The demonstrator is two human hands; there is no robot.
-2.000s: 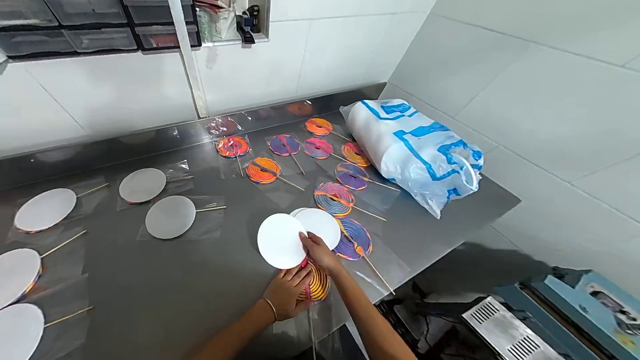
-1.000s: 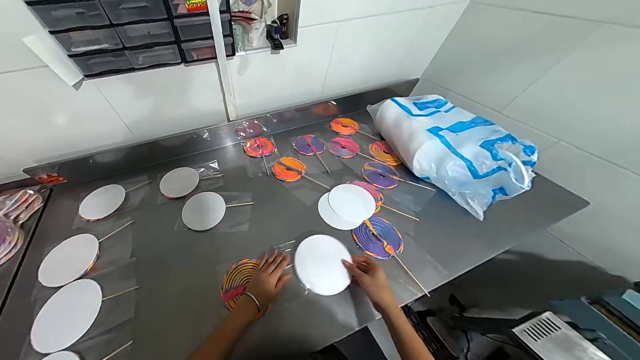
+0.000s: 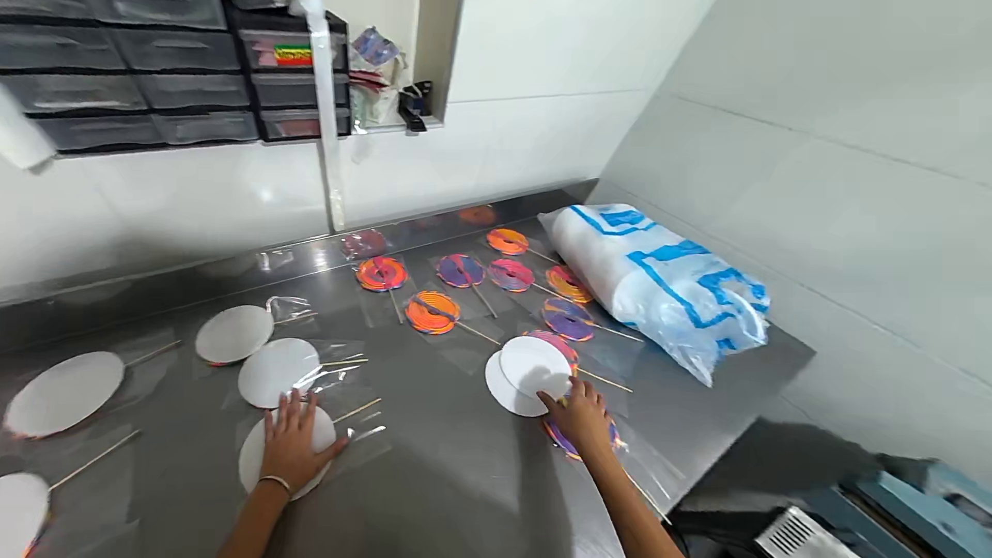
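Observation:
My left hand [image 3: 296, 448] lies with spread fingers on a white disc [image 3: 253, 457] backing a bagged lollipop on a stick. Beside it are two more white-backed pieces, one with its disc [image 3: 279, 372] just behind my fingertips. My right hand [image 3: 580, 415] touches the near edge of a white disc [image 3: 536, 366], which overlaps another white disc [image 3: 508, 395]; whether its fingers grip it cannot be told. Under and beside my right hand lies a purple and orange spiral lollipop [image 3: 564, 443], partly hidden. Several colourful spiral lollipops, such as an orange one [image 3: 432, 312], lie behind in clear bags.
A white and blue plastic bag [image 3: 659, 279] with rolled contents rests at the right back of the steel table [image 3: 434, 473]. Several white-backed lollipops lie at the left, one disc [image 3: 66, 394] among them. Drawers [image 3: 178, 93] hang on the wall. Teal equipment [image 3: 891, 511] stands beyond the right edge.
My left hand has moved left, and a white disc now covers the spiral lollipop it touched one second ago. My right hand has moved to the overlapping loose discs. The view has shifted.

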